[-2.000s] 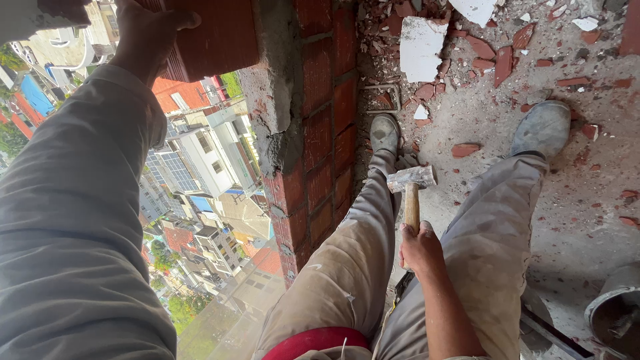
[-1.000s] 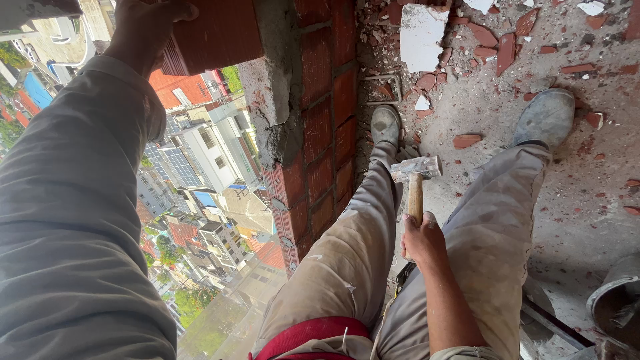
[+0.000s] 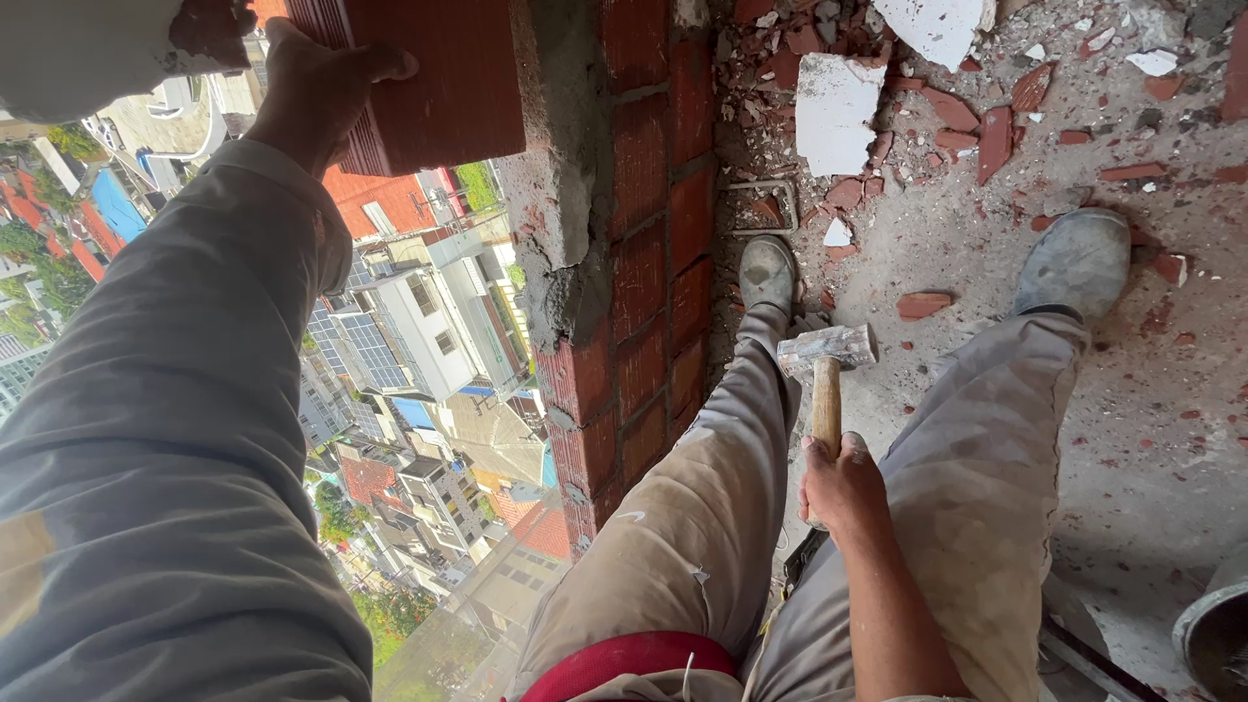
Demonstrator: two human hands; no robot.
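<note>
My left hand [image 3: 317, 93] grips the edge of a red hollow clay brick [image 3: 439, 83] at the upper left, its thumb over the face. That brick sits at the top of the low brick wall [image 3: 639, 253], beside grey mortar [image 3: 570, 156] on the wall's top. My right hand [image 3: 846, 483] is closed round the wooden handle of a club hammer [image 3: 827, 349]. The hammer's head is whitish with dust and lies above the floor, between my two legs.
Beyond the wall is a deep drop to city buildings [image 3: 429, 322]. Broken brick pieces [image 3: 994, 144] and white plaster chunks [image 3: 837, 115] litter the concrete floor near my boots [image 3: 1074, 261]. A bucket [image 3: 1209, 624] stands at the lower right.
</note>
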